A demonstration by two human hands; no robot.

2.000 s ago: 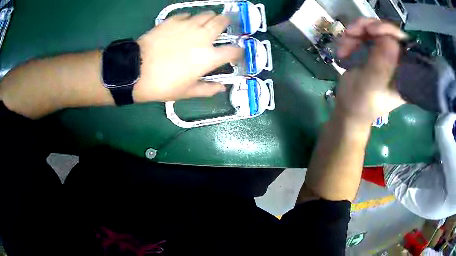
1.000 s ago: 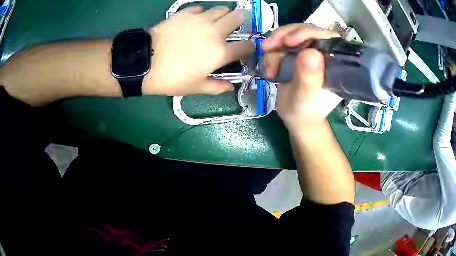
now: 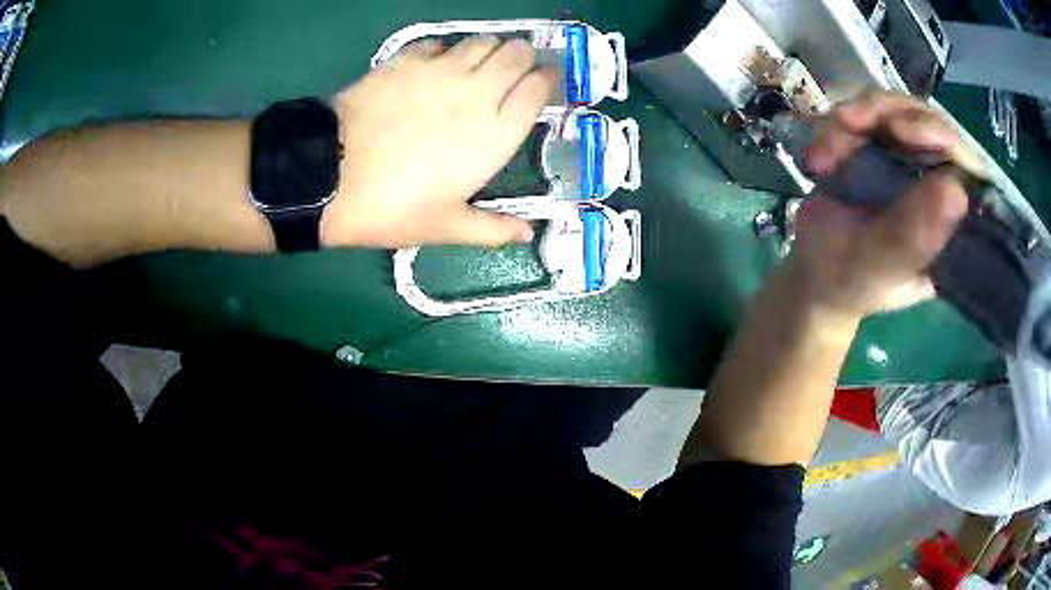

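Observation:
Three white loop-shaped housings lie in a row on the green bench, such as the nearest one (image 3: 461,309), each with a blue insert (image 3: 592,249) across its wider end. My left hand (image 3: 444,133) lies spread over the loops of the upper two housings, with the thumb over the nearest one. My right hand (image 3: 870,213) is shut around a grey-black electric screwdriver (image 3: 993,271). It is blurred, with the screwdriver's nose at the screw tray (image 3: 720,110). The screwdriver tip is hard to make out. A pale disc (image 3: 348,355) lies near the bench edge.
The screw tray holds a dark cluster of small parts. Small shiny bits (image 3: 770,219) lie below it. Another person's pale sleeve (image 3: 962,444) is at the lower right, beyond the green bench's front edge (image 3: 553,378). Red items are on the floor below.
My right hand has moved the screwdriver from the middle housing's blue end rightward to the screw tray. My left hand stays on the housings, its fingers now drawn closer together.

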